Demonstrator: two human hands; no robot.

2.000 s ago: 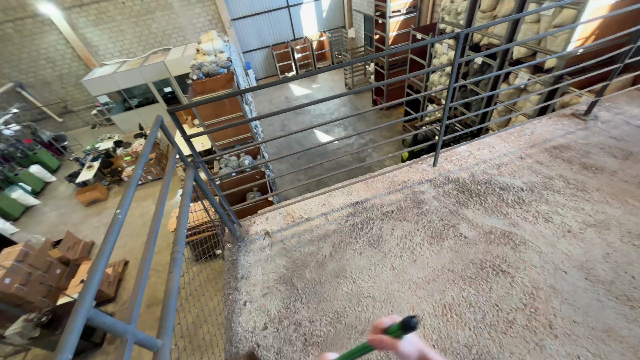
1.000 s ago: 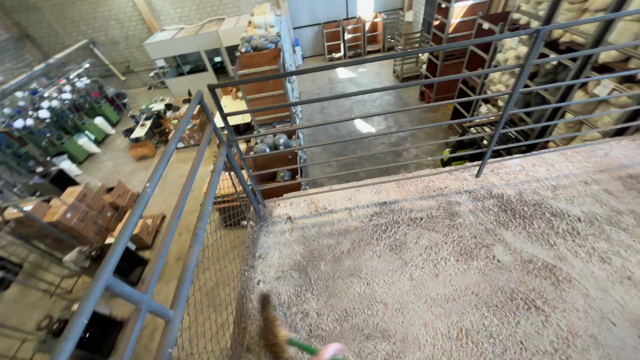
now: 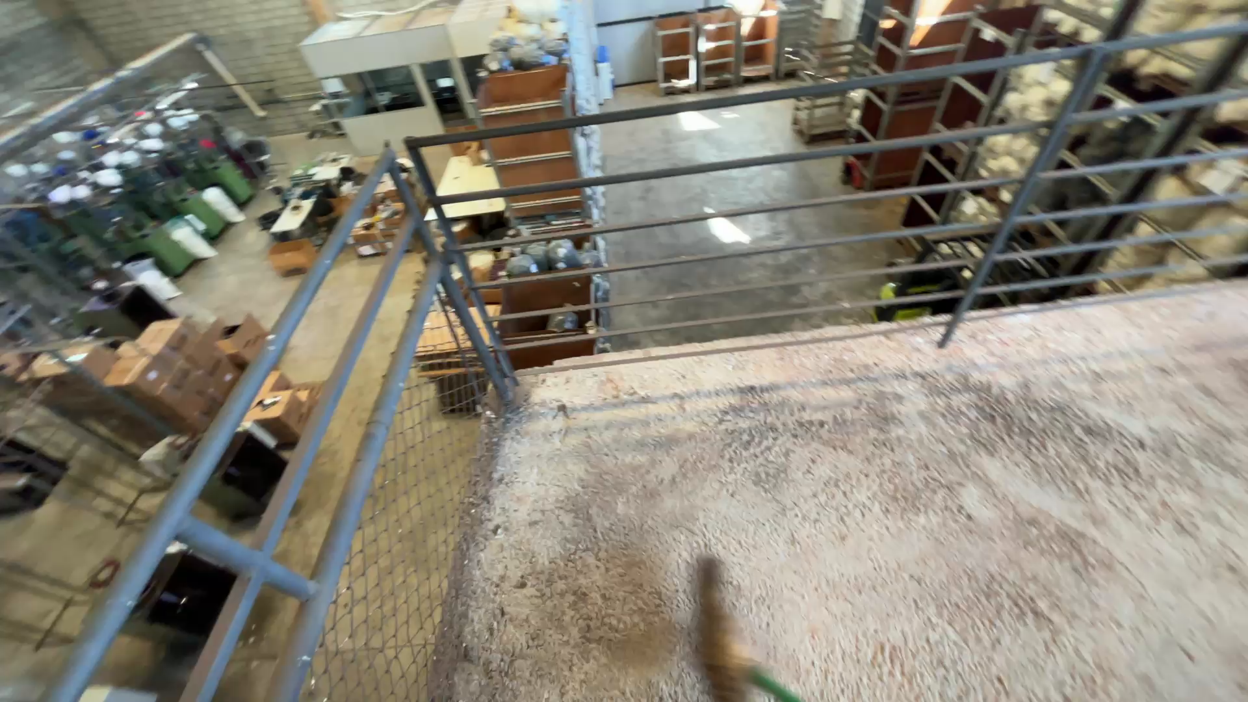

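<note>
Neither my left hand nor my right hand is in view. A blurred broom-like tool shows at the bottom, with a narrow brown head [image 3: 717,629] over the rough concrete floor [image 3: 897,546] and a thin green handle [image 3: 775,686] running out of the frame. Whatever holds the handle is hidden below the frame. Left of the head, a brownish, blurred patch [image 3: 600,604] lies on the floor near its left edge.
A metal railing [image 3: 682,105] bounds the far edge of this raised floor. Another railing [image 3: 223,429] with wire mesh [image 3: 390,546] runs along the left. Far below are cardboard boxes [image 3: 171,366], green machines [image 3: 166,249] and loaded racks [image 3: 1033,127].
A hand on the green handle showed at the bottom in both earlier frames and is out of view now. The brown head has come into view since two seconds ago. The view has swung left.
</note>
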